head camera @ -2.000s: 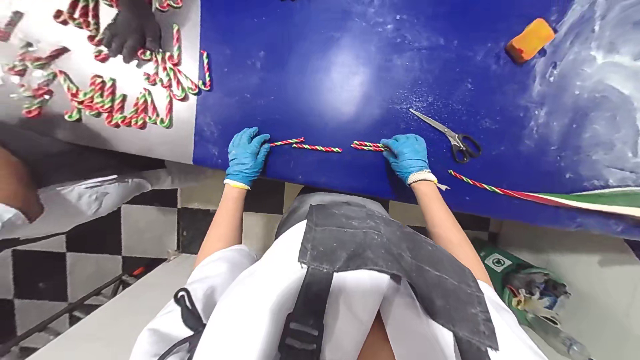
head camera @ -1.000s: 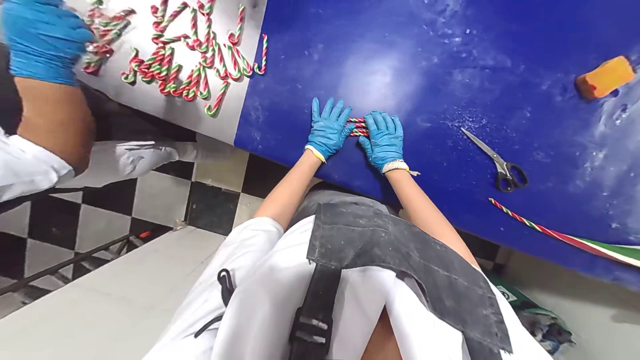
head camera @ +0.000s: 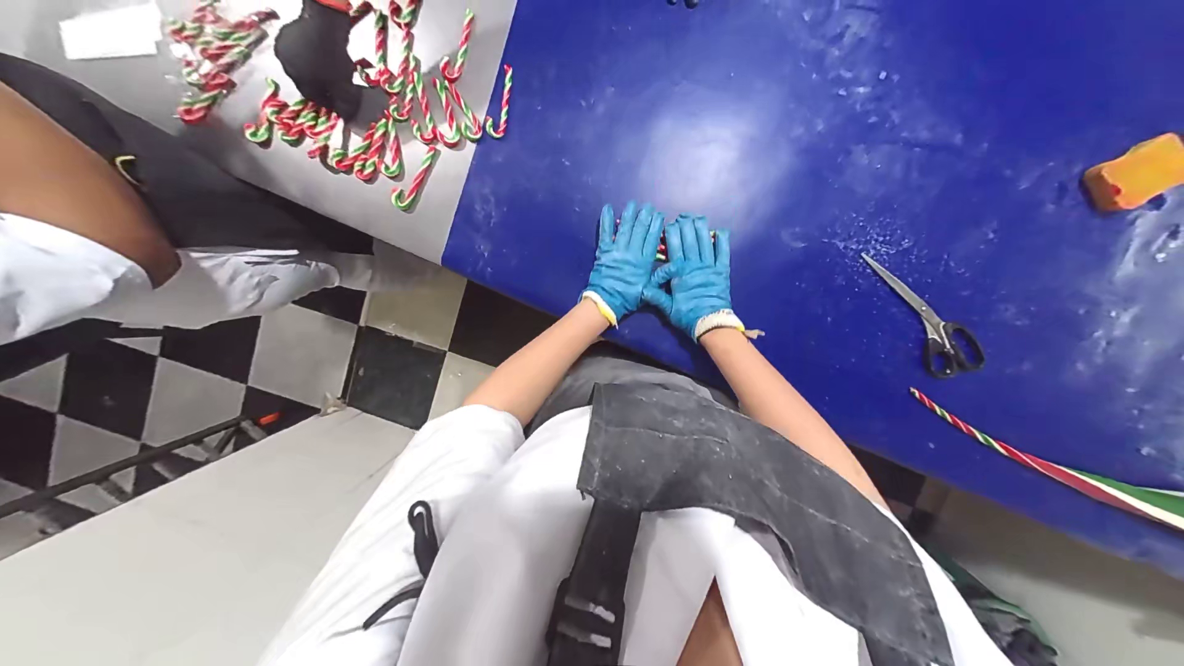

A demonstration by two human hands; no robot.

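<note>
My left hand (head camera: 626, 264) and my right hand (head camera: 694, 273), both in blue gloves, lie flat side by side on the blue table (head camera: 814, 333) near its front edge, thumbs meeting. Beneath them are short twisted red, white and green candy pieces (head camera: 661, 250), mostly hidden, showing only in the gap between my hands. To the right lie scissors (head camera: 932, 319) with black handles, blades apart from my hands. Further right, a long striped candy rope (head camera: 999, 446) tapers to a twisted tip.
Many candy canes (head camera: 370, 148) are spread over the white surface (head camera: 435, 199) at the upper left, where a co-worker's black-gloved hand (head camera: 319, 55) reaches in. An orange block (head camera: 1136, 173) sits at the far right. A co-worker's arm and white sleeve (head camera: 166, 268) are at the left edge.
My hands have come together from wide apart and now cover the candy pieces, which lay in plain sight two seconds ago. The view has shifted left.
</note>
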